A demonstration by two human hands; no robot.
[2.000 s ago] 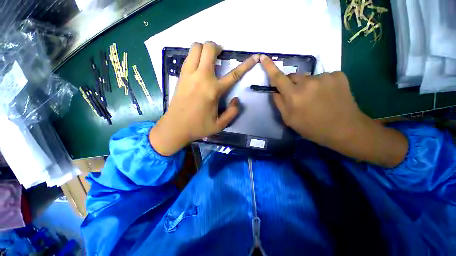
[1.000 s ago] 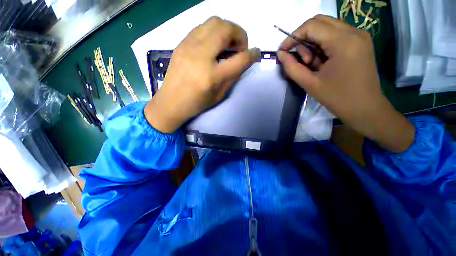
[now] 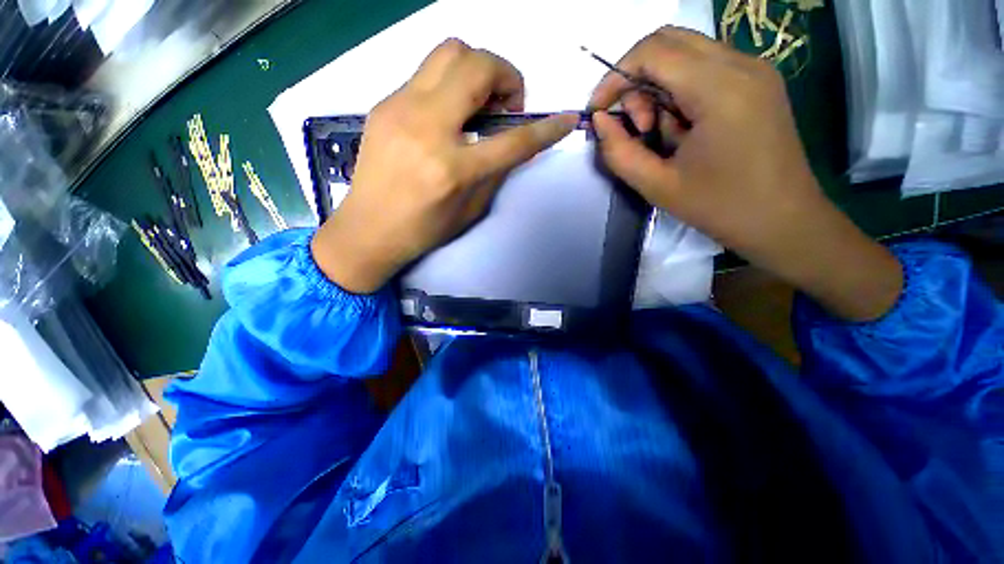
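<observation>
The dark tablet back cover (image 3: 517, 248) lies on the white sheet (image 3: 385, 68), its camera holes at the upper left. My left hand (image 3: 435, 165) rests over its upper left part, index fingertip on the far long edge. My right hand (image 3: 705, 138) holds the slim dark tweezers (image 3: 622, 73), their tip pointing up and left, off the cover. Its thumb and index fingertips meet at the same edge, beside my left fingertip. Whether a strip is between the fingertips cannot be told.
Gold-and-black strips (image 3: 209, 160) and black strips (image 3: 174, 248) lie on the green mat at left. Yellow-tan peeled slivers (image 3: 776, 28) lie upper right. White sleeves (image 3: 903, 99) are at far right, more (image 3: 66, 369) at left. A clear plastic bag (image 3: 66, 220) lies left.
My left index finger has extended along the far edge towards my right fingertips. Earlier, both index fingertips pressed that edge with the tweezers lower, over the cover. The whole view has shifted slightly.
</observation>
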